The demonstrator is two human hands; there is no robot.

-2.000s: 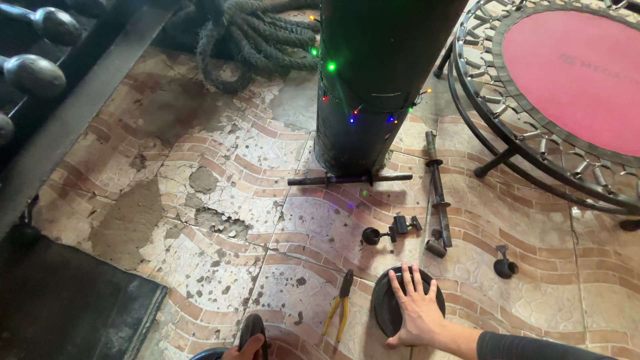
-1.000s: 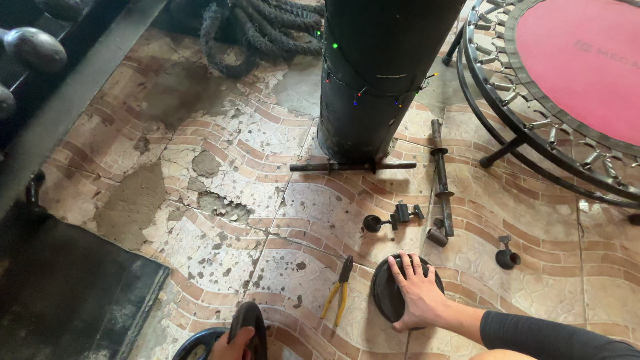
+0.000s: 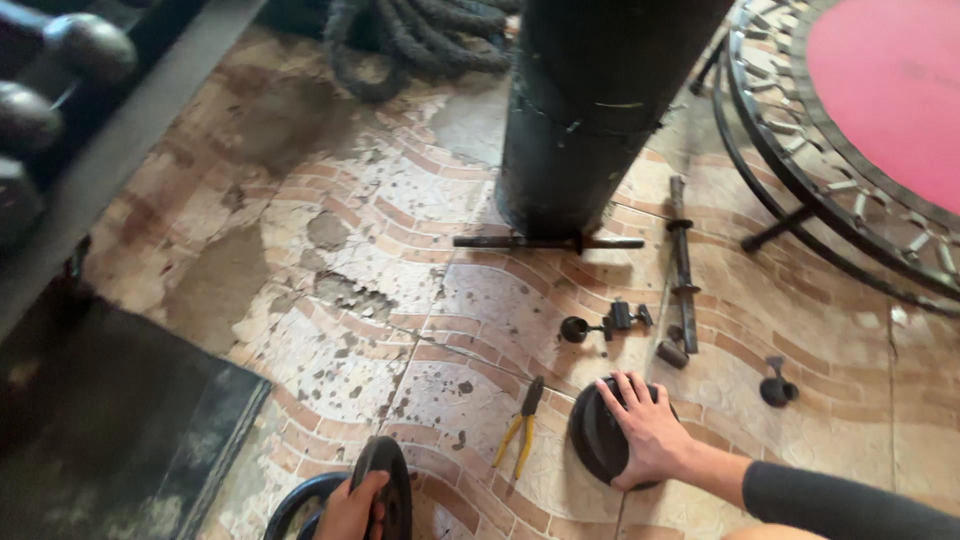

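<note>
At the bottom left my left hand (image 3: 352,506) grips a black weight plate (image 3: 390,469) that is tilted on edge. Another round plate (image 3: 289,502) lies beside and partly behind that hand. My right hand (image 3: 652,435) rests, fingers spread, on top of a black weight plate (image 3: 596,431) lying on the tiles. Pliers with yellow handles (image 3: 525,431) lie between the two hands. Beyond the right hand are a small metal cylinder (image 3: 673,354), black clamp collars (image 3: 576,330) and a short dumbbell bar (image 3: 682,277); one more collar (image 3: 778,390) is off to the right.
A black column (image 3: 577,127) stands ahead, with a second dumbbell bar (image 3: 487,242) across its base. The rim of a trampoline (image 3: 795,180) is at upper right. A dumbbell rack (image 3: 142,112) and a black mat (image 3: 127,412) are on the left, a thick coiled rope (image 3: 420,37) behind.
My left hand and its plate show further into view than two seconds ago, when only the plate's top edge showed. My right hand stays on its plate.
</note>
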